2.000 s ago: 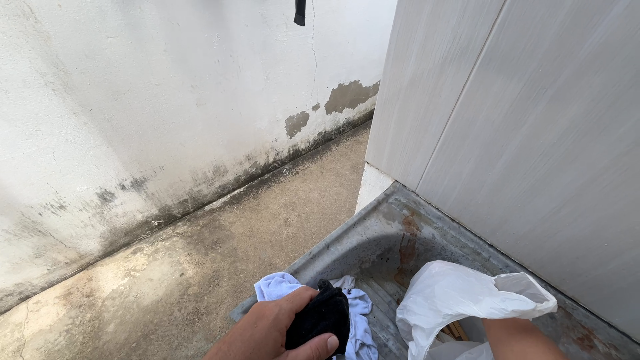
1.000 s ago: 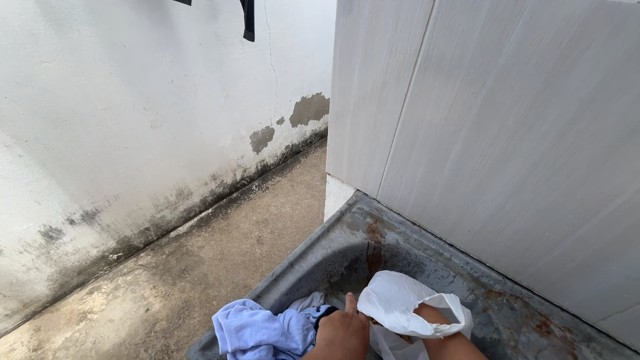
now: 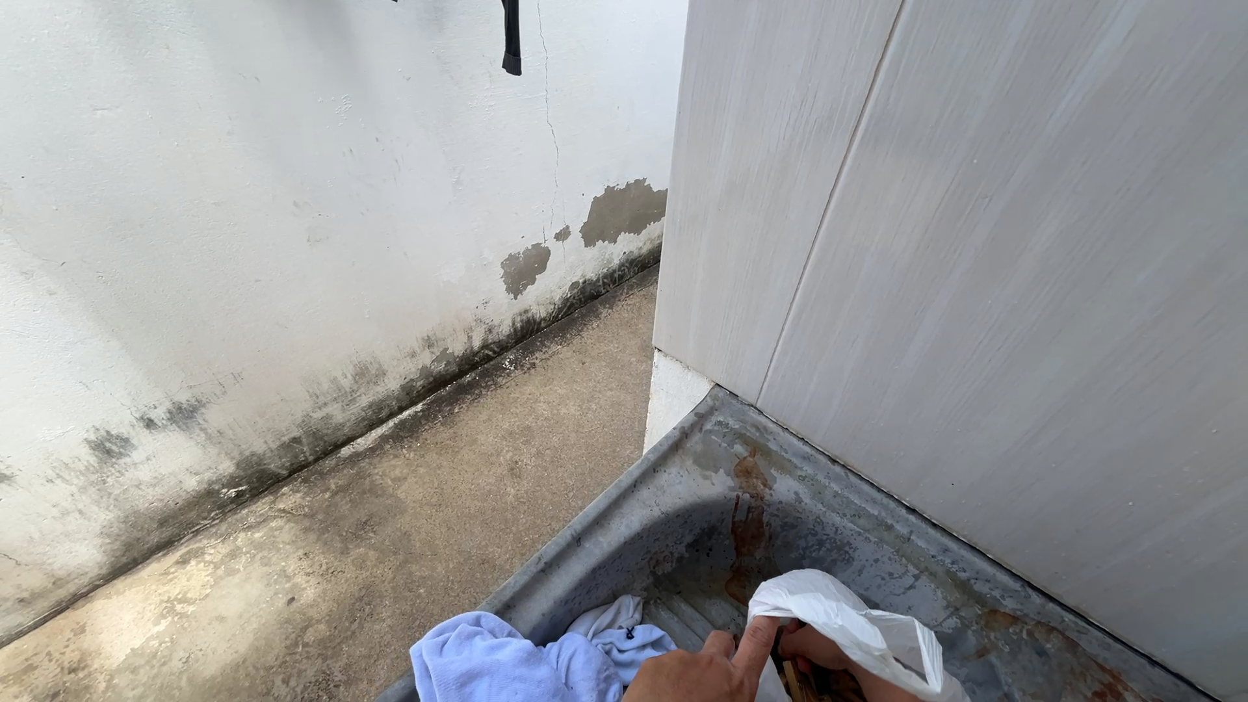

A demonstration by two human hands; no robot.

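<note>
At the bottom edge, my left hand (image 3: 704, 671) touches the near side of a white plastic bag (image 3: 829, 600), its index finger at the bag's rim. My right hand (image 3: 824, 648) is partly inside the bag's mouth, by some brown, stick-like items (image 3: 807, 682) that I cannot make out, perhaps held. Light blue cloth (image 3: 497, 658) lies over the left rim of a grey, stained laundry sink (image 3: 595, 531), and a paler cloth (image 3: 609, 617) lies beside it in the basin. The lower parts of both hands and of the bag are cut off by the frame.
A tiled wall (image 3: 955, 292) rises directly behind the sink on the right. Beyond the sink's left edge runs a concrete floor (image 3: 468, 468) up to a white wall (image 3: 292, 214) with peeling patches. A dark strap or cloth end (image 3: 512, 39) hangs at the top.
Two seconds ago my left hand held black cloth beside the light blue cloth; now it is at the bag, and the black cloth is out of sight. My right hand stays in the bag.
</note>
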